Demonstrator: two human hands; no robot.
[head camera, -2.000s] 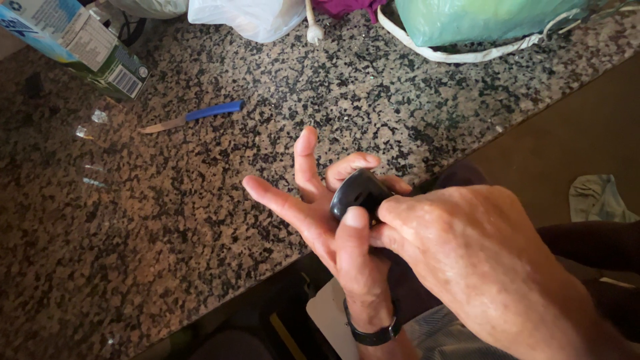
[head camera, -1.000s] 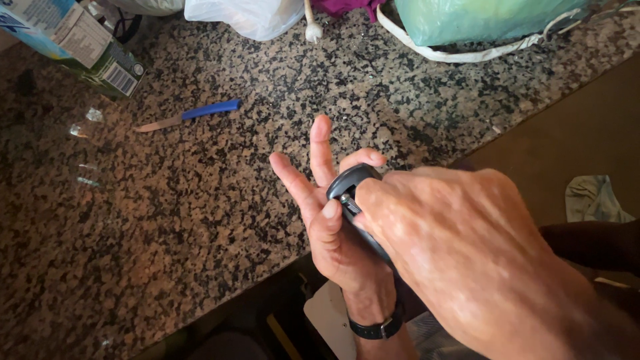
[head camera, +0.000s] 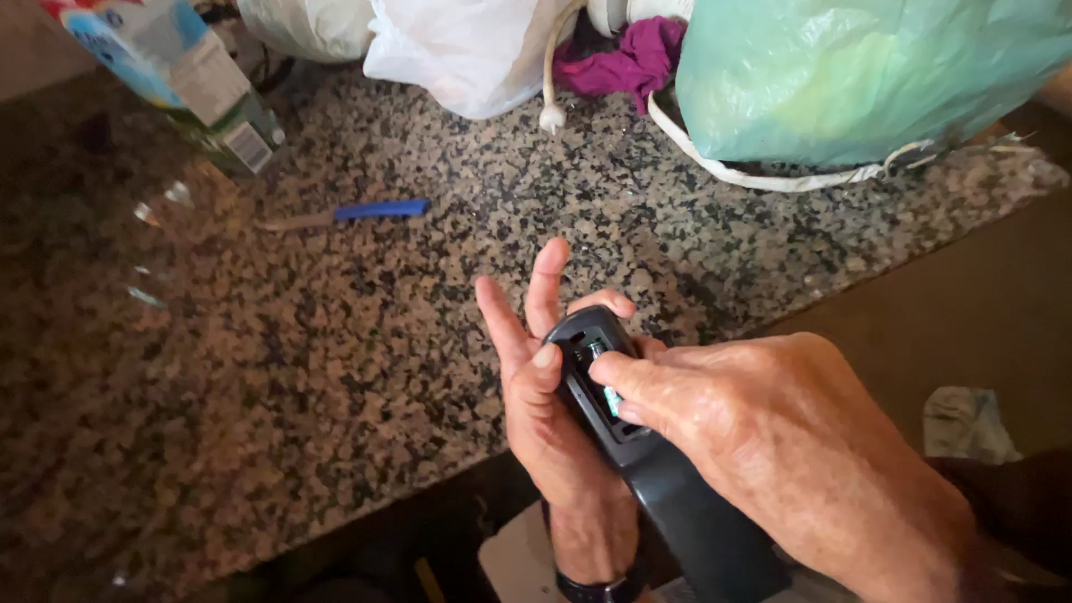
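A black remote control (head camera: 670, 486) lies with its back up and its battery compartment uncovered, held over the counter's front edge. My left hand (head camera: 553, 419) grips it from the left, thumb on its rim, two fingers stretched out beyond it. Inside the compartment sits a green battery (head camera: 612, 399), partly covered by fingers. My right hand (head camera: 754, 427) reaches in from the right, its fingertips on the battery; whether they pinch it or only press on it I cannot tell. A black strap is on my left wrist.
On the granite counter (head camera: 335, 360) lies a knife with a blue handle (head camera: 381, 208). Behind stand a carton (head camera: 197, 84), a white plastic bag (head camera: 469, 59) and a green plastic bag (head camera: 846, 75). A white cable with a plug (head camera: 552, 117) and a purple cloth (head camera: 628, 59) lie between the bags.
The remote control has turned so that its long body and open battery compartment show. My right fingers have shifted onto the battery inside.
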